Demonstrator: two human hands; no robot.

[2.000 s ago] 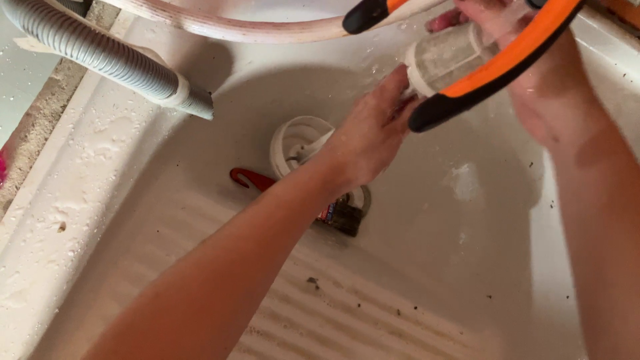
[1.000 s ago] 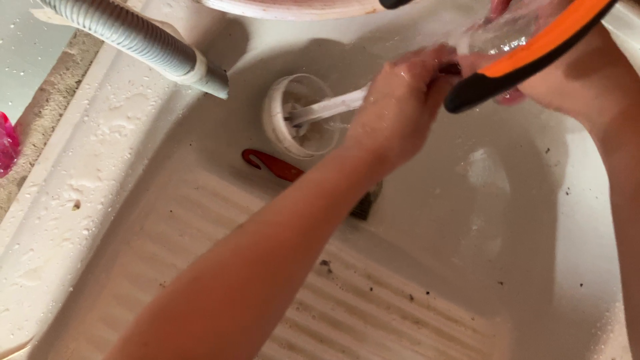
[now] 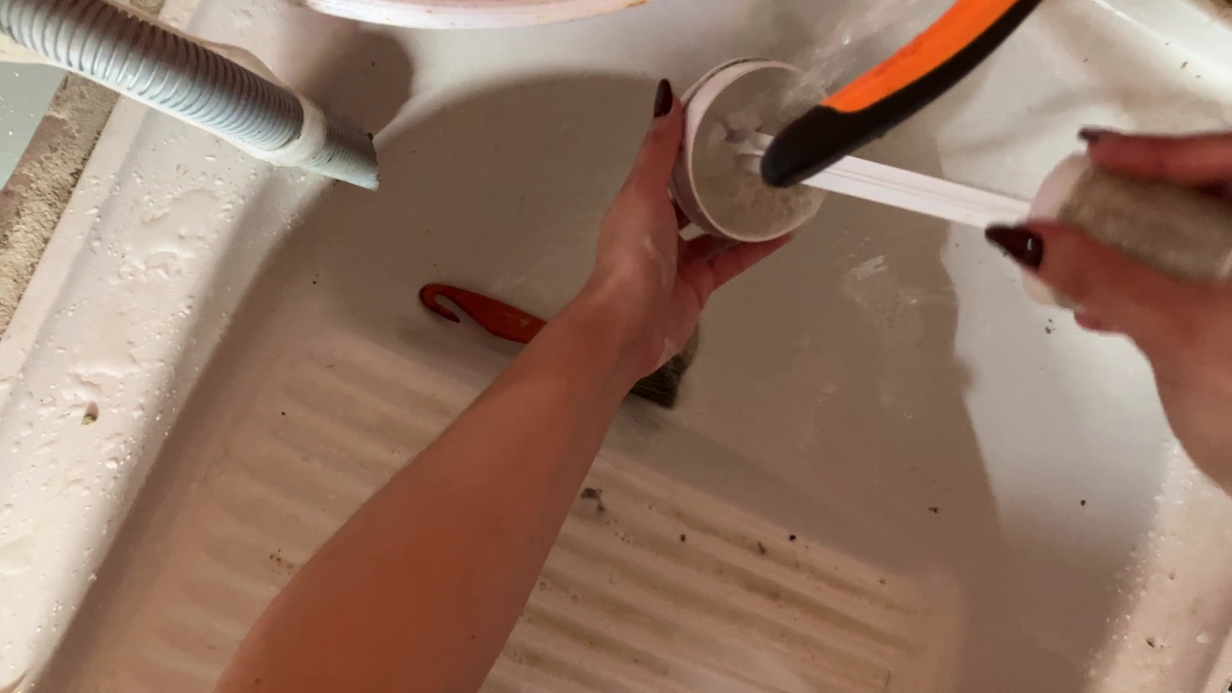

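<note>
My left hand [image 3: 654, 260] grips a round white plastic cup [image 3: 736, 207] with its open mouth toward me. Water and spray show in and above the cup. A white plastic stem [image 3: 914, 192] reaches from inside the cup to a cylindrical mesh filter [image 3: 1145, 217], which my right hand [image 3: 1145, 279] holds at the right edge. An orange and black curved handle or spout [image 3: 895, 82] passes in front of the cup and stem. Beneath my left forearm a brush with a red hooked handle [image 3: 491, 313] lies in the sink, its dark bristles [image 3: 662, 385] partly covered.
A grey corrugated drain hose [image 3: 192, 87] hangs over the sink's left rim [image 3: 106, 385], which is wet. Part of a pale curved hose [image 3: 481, 8] crosses the top. The white sink has a ribbed slope [image 3: 693, 587] with dark specks of dirt.
My left hand now holds the white cup, which stood on the sink bottom in the earlier frames. My right hand has moved lower, with the mesh filter in it.
</note>
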